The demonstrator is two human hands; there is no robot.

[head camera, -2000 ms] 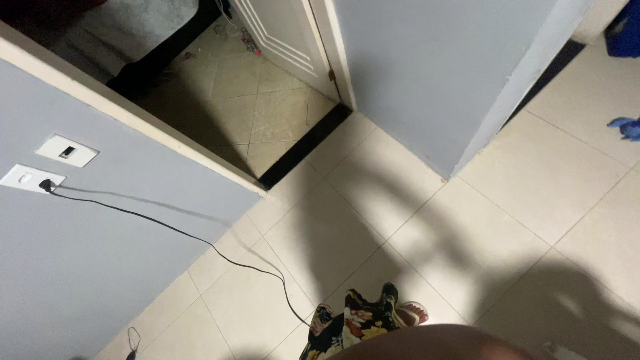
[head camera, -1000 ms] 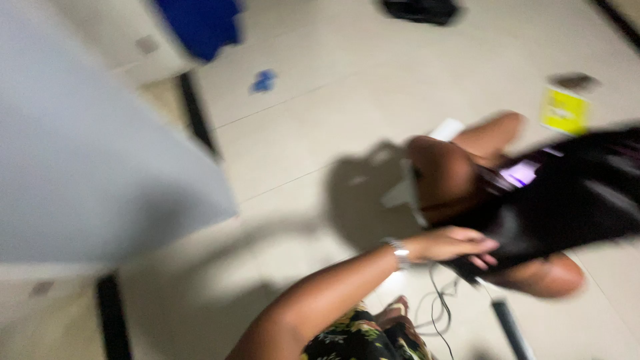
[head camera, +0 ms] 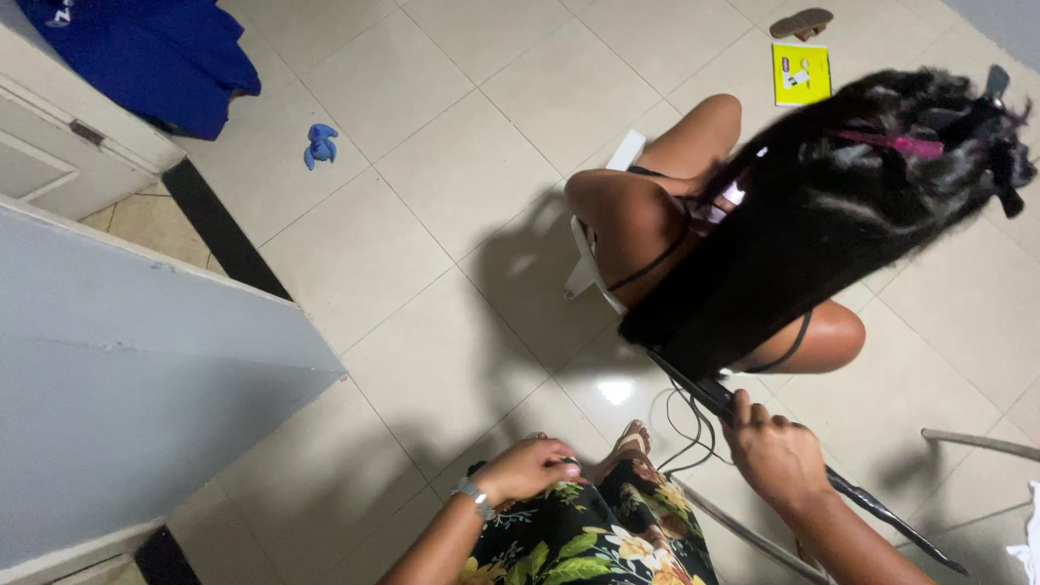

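Observation:
My right hand (head camera: 776, 451) grips a dark hair straightener (head camera: 705, 398), its front end at the lower ends of a seated person's long black hair (head camera: 756, 268). A black cable or handle part (head camera: 894, 516) extends behind that hand. Loosely bent, my left hand (head camera: 532, 471) is over the floral clothing (head camera: 569, 532), apart from the hair; no held object shows in it. A pink hair clip (head camera: 918, 146) and dark clips (head camera: 1007, 195) are in the upper hair. The person sits on a white seat (head camera: 597, 272), with a lit screen (head camera: 734, 193) in front of them.
Black cords (head camera: 691, 431) hang near my foot (head camera: 632, 439). A curved metal tube (head camera: 747, 532) lies lower right. On the tiled floor are a blue toy (head camera: 321, 146), a yellow box or booklet (head camera: 800, 75) and a sandal (head camera: 802, 24). A grey wall (head camera: 154, 382) stands left, near blue fabric (head camera: 162, 57).
The view has swung from the doorway to the seated person. My left hand, with the wristwatch, was at the hair one second ago and is now away from it, over the floral clothing.

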